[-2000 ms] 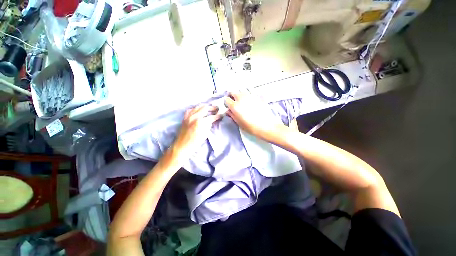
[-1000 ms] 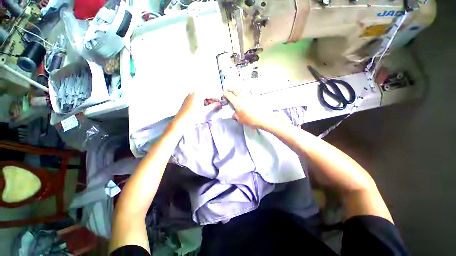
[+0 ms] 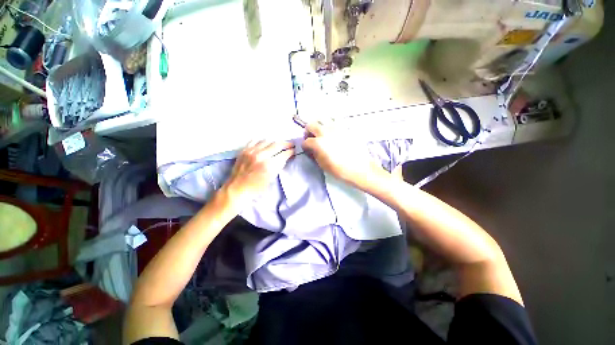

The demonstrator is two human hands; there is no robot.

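Note:
The grey-lavender garment piece point(image 3: 297, 195) lies bunched over the table's front edge and hangs onto the lap, with a paler flat piece point(image 3: 367, 212) on its right side. My left hand point(image 3: 259, 165) is on the cloth at the table edge, its fingertips holding the cloth close to my right hand. My right hand point(image 3: 327, 151) is closed on a small dark item point(image 3: 299, 121), whose tip sticks out past the fingers; what it is cannot be made out. The presser foot and needle area point(image 3: 334, 60) of the sewing machine point(image 3: 458, 34) is beyond both hands, with no cloth under it.
Black scissors point(image 3: 453, 122) lie right of the needle. A narrow white strip point(image 3: 448, 165) hangs off the right edge. A white box of small grey parts point(image 3: 81, 91) and a thin green handle point(image 3: 164, 62) are at left. A red-brown chair point(image 3: 57, 229) stands lower left.
A second ago my hands were apart with a small reddish item between them. Now my left hand is back on the cloth beside my right, and a dark tip shows at my right hand.

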